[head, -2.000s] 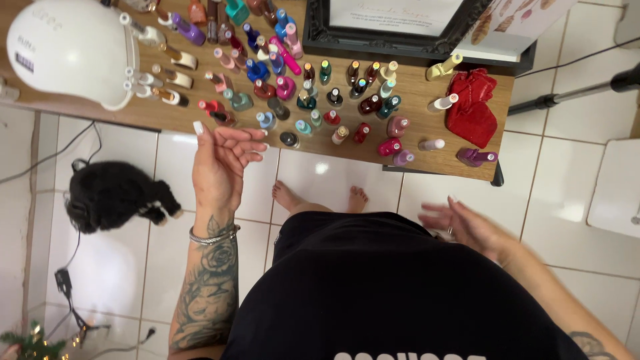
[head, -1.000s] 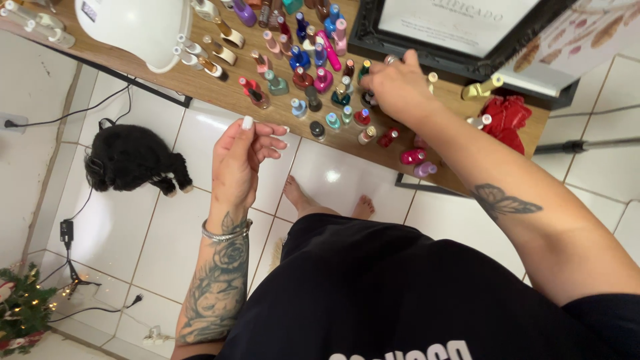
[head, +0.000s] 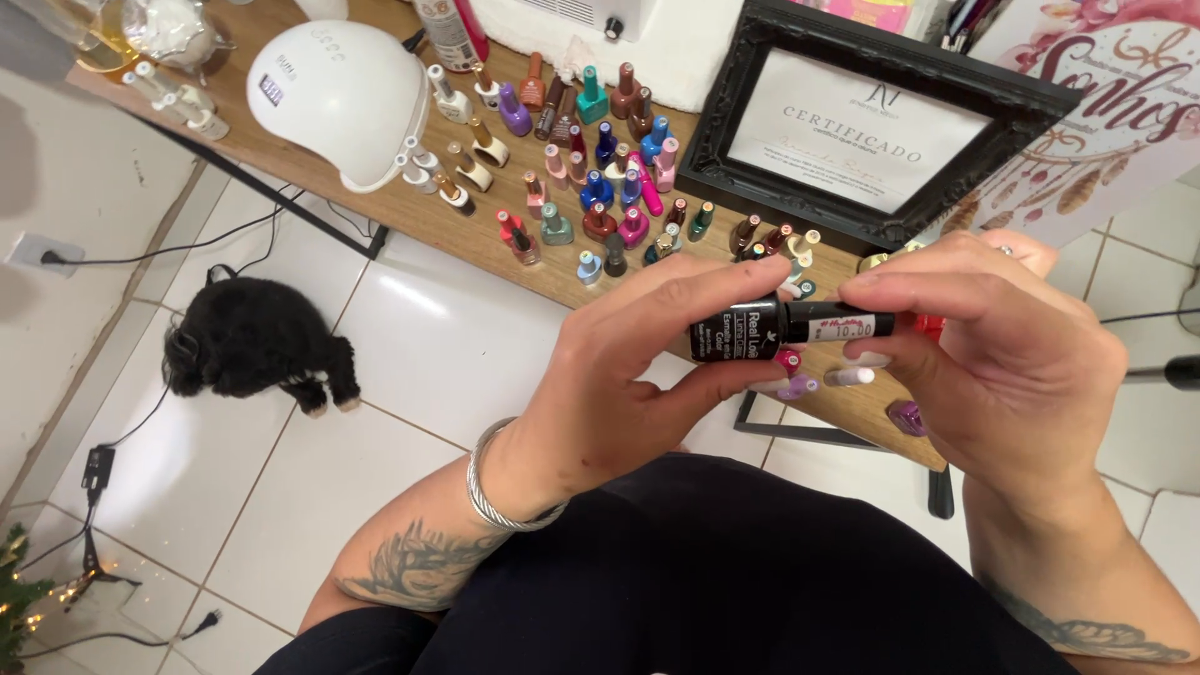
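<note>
In front of my chest, both hands hold one black nail polish bottle (head: 738, 330), which lies sideways and bears a price sticker on its cap. My left hand (head: 647, 361) pinches the bottle's body between thumb and fingers. At the other end, the thumb and index finger of my right hand (head: 984, 347) grip the black cap (head: 837, 323). The cap is on the bottle. Behind the hands, many nail polish bottles in various colours, among them a teal one (head: 592, 97) and a purple one (head: 514, 111), stand on the wooden table (head: 553, 274); the hands hide some of them.
A white nail lamp (head: 333, 98) sits at the table's left part. A black-framed certificate (head: 844, 122) stands at the back right beside a printed board (head: 1097, 122). A black furry dog (head: 258, 337) is on the tiled floor at the left, near cables (head: 94, 478).
My right hand has come back from among the bottles on the table, now with the black bottle. My left hand has moved right and taken hold of its body.
</note>
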